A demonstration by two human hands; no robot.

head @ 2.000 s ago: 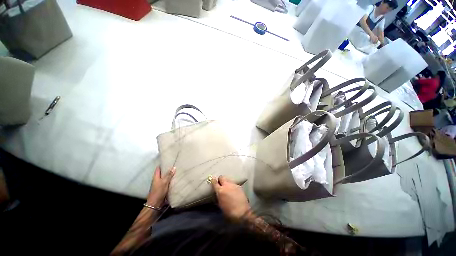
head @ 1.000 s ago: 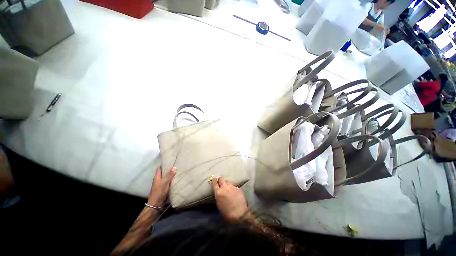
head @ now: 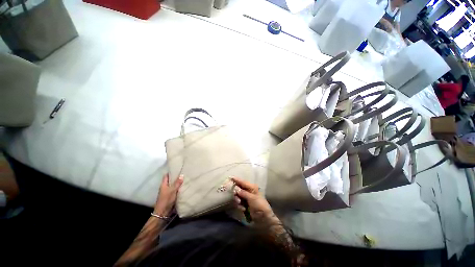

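Observation:
A taupe tote bag lies flat on the white table, its paired handles pointing away from me. My left hand holds its left side near the bottom, thumb on top. A small shiny metal detail shows low on the bag. My right hand is just right of it, fingertips pinched around a small yellowish thing, too blurred to name. A dark shape shows under the right palm. Loose hair strands cross the view over the bag.
Several upright tote bags with white stuffing stand close at right. More bags stand at left, near a slim dark tool. A blue disc and a red bin are at the far side. A yellow scrap lies near the right edge.
My right hand has moved slightly right, off the metal detail, uncovering it, and its fingers have shifted. My left hand and the bag have barely moved.

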